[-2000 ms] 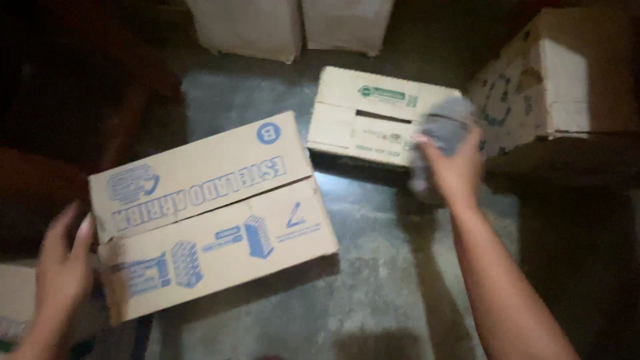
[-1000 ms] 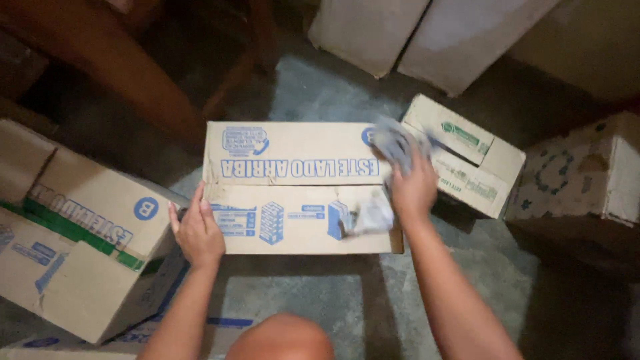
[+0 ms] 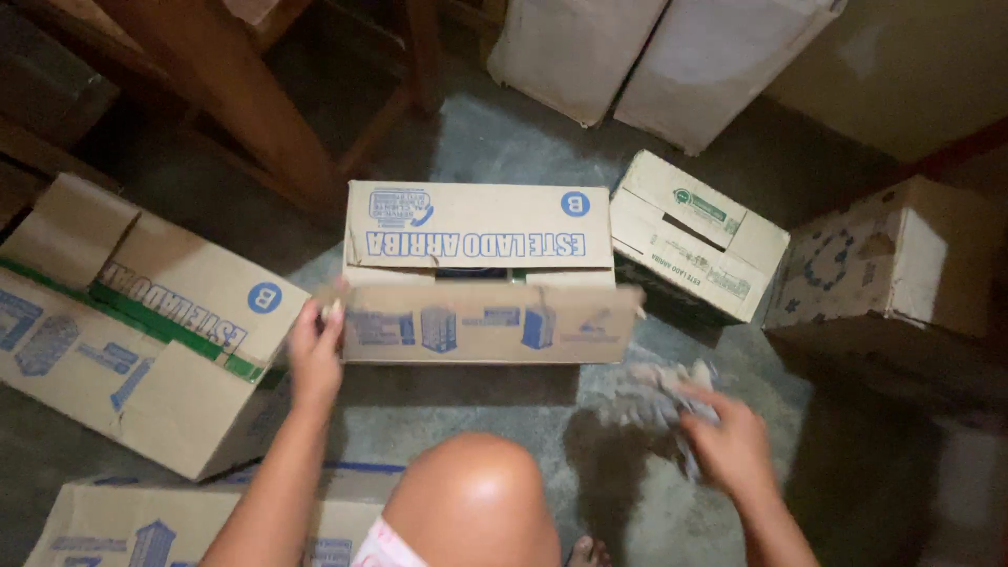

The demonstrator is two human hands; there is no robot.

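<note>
A cardboard box with blue print (image 3: 479, 228) stands at the middle, its near top flap (image 3: 488, 324) raised so that a gap shows between the flaps. At the box's left edge is my left hand (image 3: 316, 350), its fingers bent around the corner of that flap. My right hand (image 3: 728, 437), off to the right of the box, holds a crumpled grey cloth (image 3: 661, 398), blurred by motion. Contents under the flaps are mostly hidden in shadow.
A box with green tape (image 3: 181, 315) lies to the left, another box (image 3: 118, 528) below it. A smaller box with green print (image 3: 701, 236) and a patterned box (image 3: 858, 260) stand right. Tall pale boxes (image 3: 583, 55) and wooden furniture legs (image 3: 236, 102) are behind.
My right hand, with the cloth, has moved from the top of the middle box down to its right. The near flap, lying flat a second ago, is now lifted.
</note>
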